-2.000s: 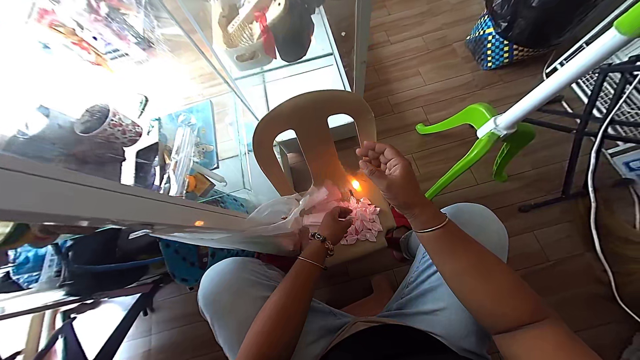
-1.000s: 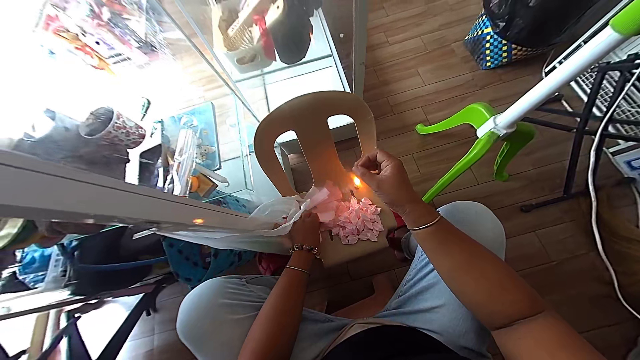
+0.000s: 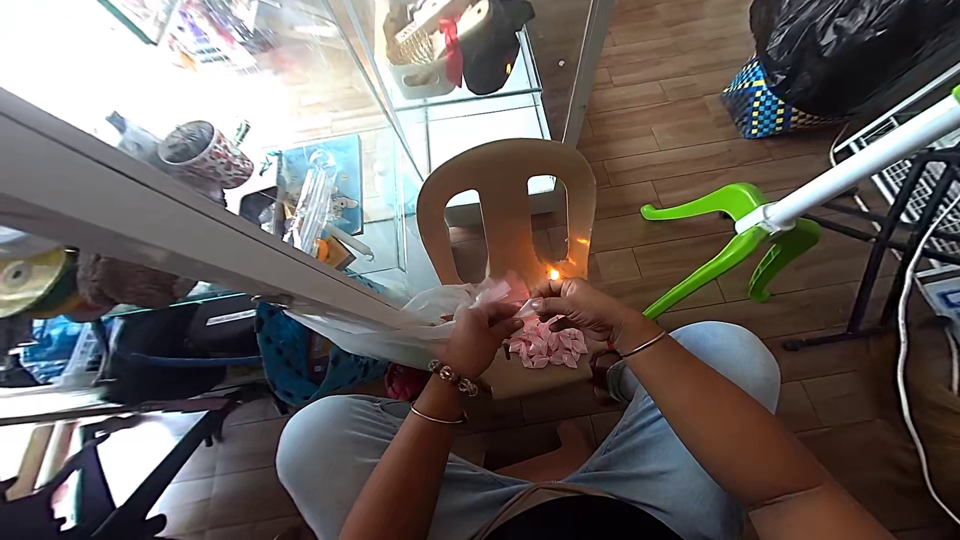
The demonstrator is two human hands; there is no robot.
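Observation:
Between the fingertips of both hands is a small pale pink ribbon piece [image 3: 529, 307]. My left hand [image 3: 480, 334] pinches its left side, my right hand [image 3: 581, 309] its right side. Just beyond the right hand burns a small flame [image 3: 554, 274], its base hidden. Many folded pink ribbon petals [image 3: 549, 346] lie in a pile on the seat of a tan plastic chair [image 3: 517, 379], below the hands. Strips of pink ribbon [image 3: 495, 291] and a translucent plastic bag [image 3: 427, 315] lie behind and left of my left hand.
A glass display case [image 3: 405, 225] with a white frame stands at the left, a patterned mug [image 3: 206, 154] inside. To the right are a green-footed white stand [image 3: 757, 217], a white cable [image 3: 904, 360] and a blue-yellow woven basket [image 3: 757, 101] under a black plastic bag [image 3: 832, 52].
My left hand has moved from the ribbon strips by the bag toward my right hand. Both hands now meet at one small ribbon piece, above the pile.

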